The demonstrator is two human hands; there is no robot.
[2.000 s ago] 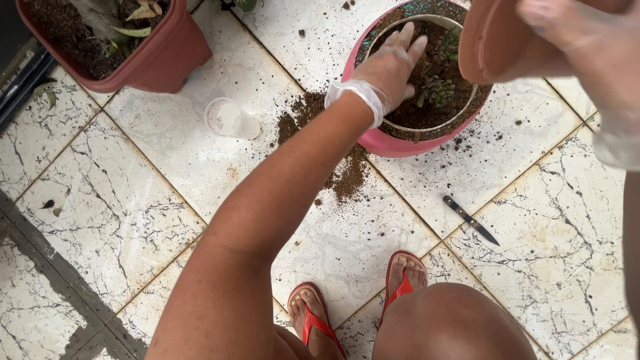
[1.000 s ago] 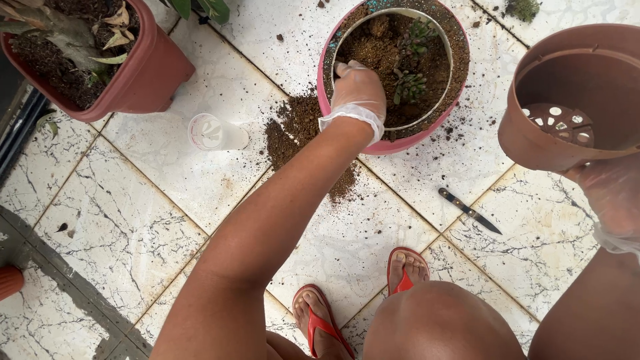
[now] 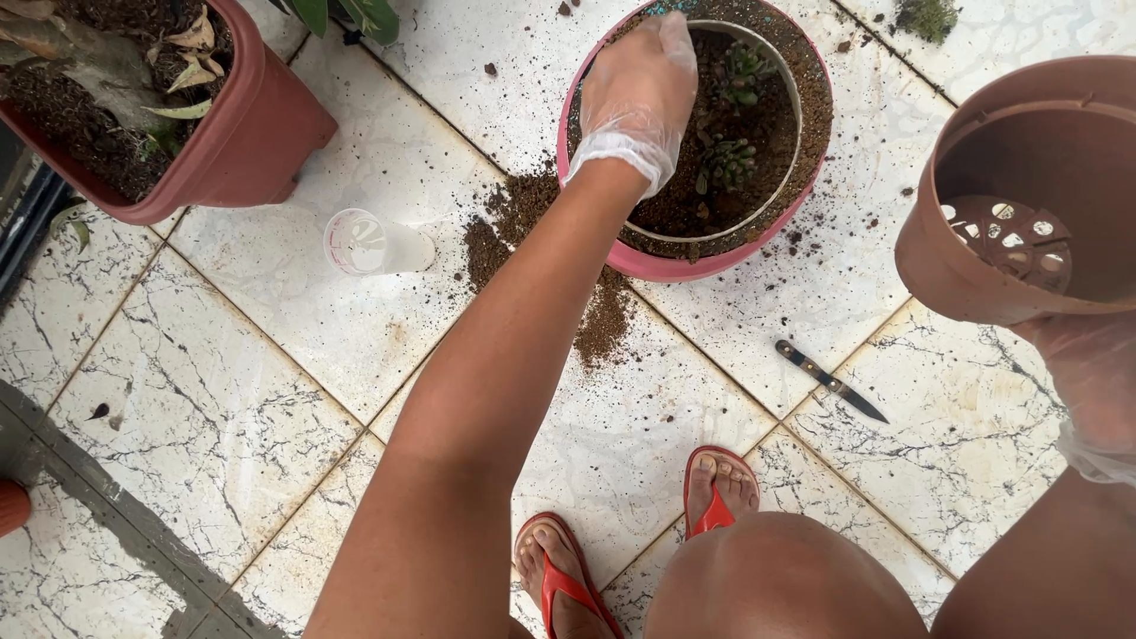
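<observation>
My left hand [image 3: 641, 93], in a clear plastic glove, lies over the left rim of a round pink planter [image 3: 701, 266]; its fingertips are hidden, and whether they hold anything does not show. Inside the planter's pale inner ring [image 3: 797, 133] small succulents [image 3: 729, 162] stand in dark soil. At the right edge my right hand [image 3: 1096, 382], gloved too, grips a brown plastic plant pot [image 3: 967, 275] from below. The pot is tilted, so its inside and perforated bottom show, with no soil seen in it.
Soil [image 3: 603, 324] is spilled on the tiles beside the planter. A kitchen knife [image 3: 832, 382] lies near my feet in red flip-flops [image 3: 564, 581]. A clear plastic cup [image 3: 377, 244] lies left of the soil. A reddish planter [image 3: 257, 133] with a thick-stemmed plant stands at upper left.
The brown pot, earlier partly over the planter's right side, is now off to the right in my right hand. My left hand has moved from beside the succulents to the planter's left rim.
</observation>
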